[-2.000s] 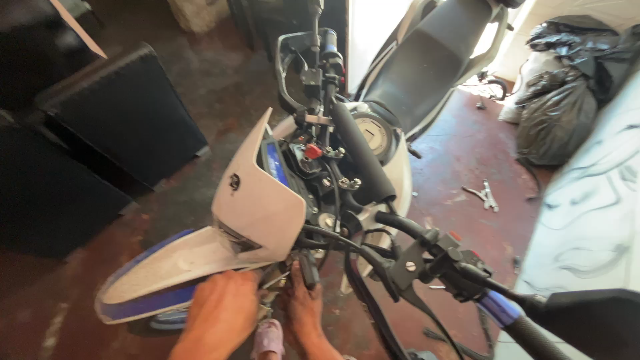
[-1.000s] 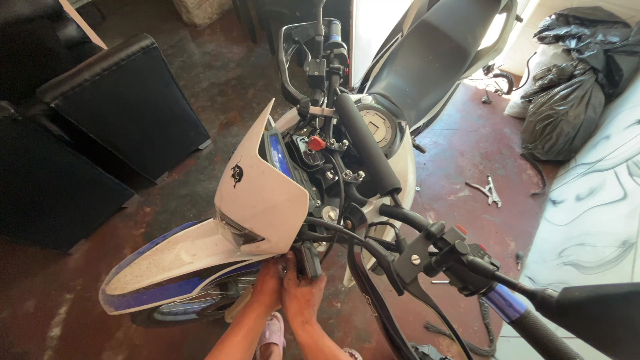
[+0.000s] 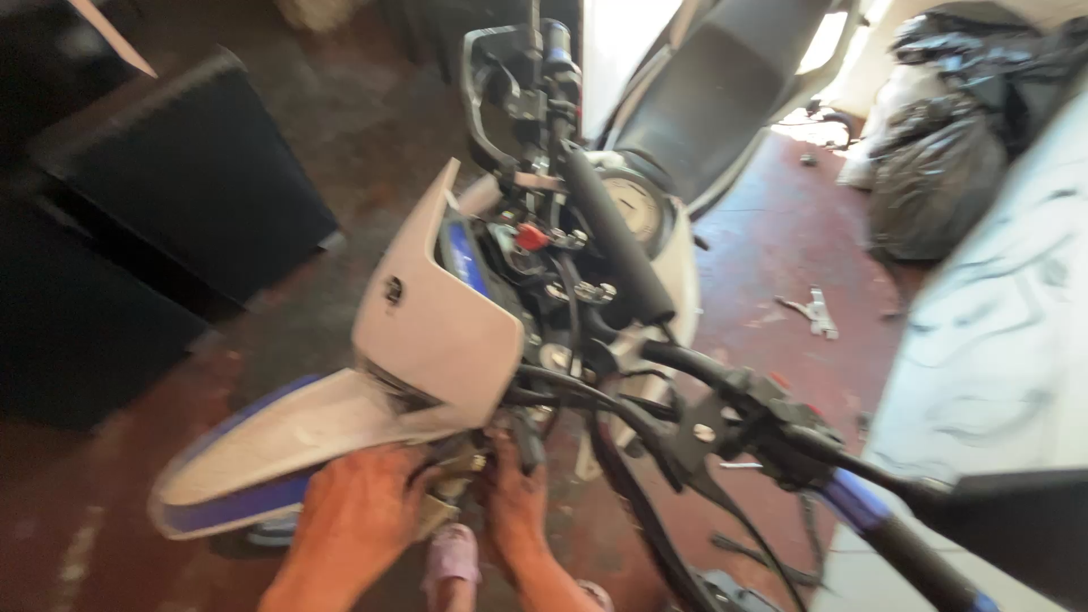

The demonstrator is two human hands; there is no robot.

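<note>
A motorcycle with a white headlight cowl [image 3: 433,314] and a white and blue front fender [image 3: 280,459] stands before me. My left hand [image 3: 365,501] is beside the fender's near edge, just below the cowl, its fingertips hidden behind small parts. Close to its right, my right hand [image 3: 514,484] reaches up under the cowl by the front fork area, next to a dark part [image 3: 529,442] that hangs there. A brass-coloured metal piece [image 3: 455,476] shows between the two hands. Blur and the hands themselves hide what the fingers grip.
The handlebar grip [image 3: 909,544] and a dark mirror [image 3: 1028,518] jut out at lower right. Locking pliers [image 3: 818,313] lie on the red floor. Black plastic bags [image 3: 939,170] sit at upper right, near a marble-patterned panel [image 3: 986,340]. Black padded furniture [image 3: 195,170] stands at left.
My left hand has moved left, away from my right hand, to the fender's edge; one second ago both were close together under the cowl. My right hand remains under the cowl.
</note>
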